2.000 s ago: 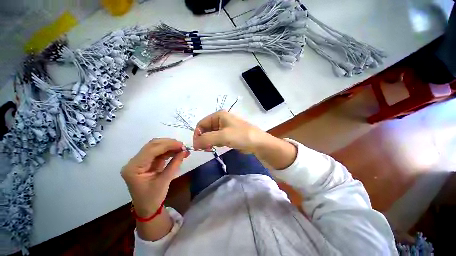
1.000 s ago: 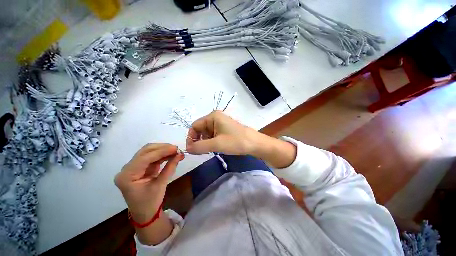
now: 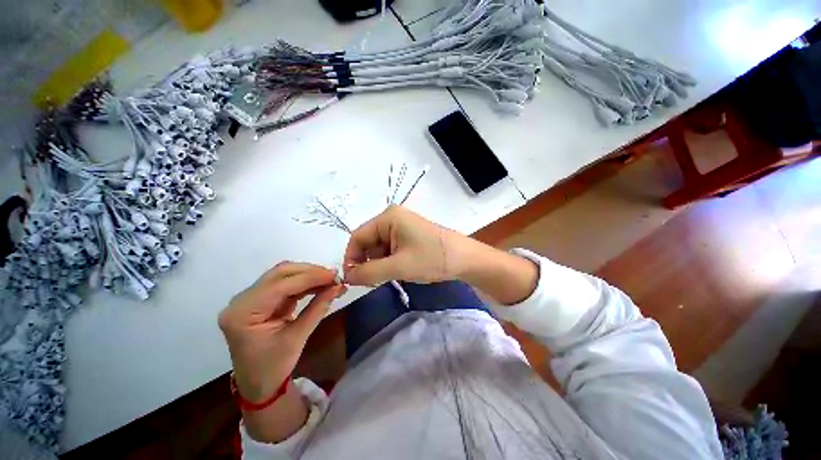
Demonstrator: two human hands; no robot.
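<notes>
My left hand [image 3: 275, 314] pinches a tiny white connector housing [image 3: 338, 277] between thumb and fingertips. My right hand [image 3: 405, 245] is close beside it, its fingertips nearly touching the housing and closed on thin core wires. Dark thin core wires [image 3: 410, 186] fan out beyond my right hand over the table. The white-grey cable [image 3: 401, 294] hangs below my right hand over my lap. Small white specks, perhaps loose housings [image 3: 331, 206], lie on the table by the wire ends. My fingers hide where wire and housing meet.
Heaped pigtail cables [image 3: 135, 193] cover the table's left side. Bundled pigtail cables [image 3: 423, 67] lie across the back. A smartphone [image 3: 468, 152] lies right of centre. A small green-and-white card [image 3: 243, 110] lies by the bundle's wire ends. A red stool [image 3: 720, 153] stands at right.
The dark band and white cable end below my right hand are now less visible than two seconds ago. My hands stay close together, with small fingertip shifts. The view has shifted slightly.
</notes>
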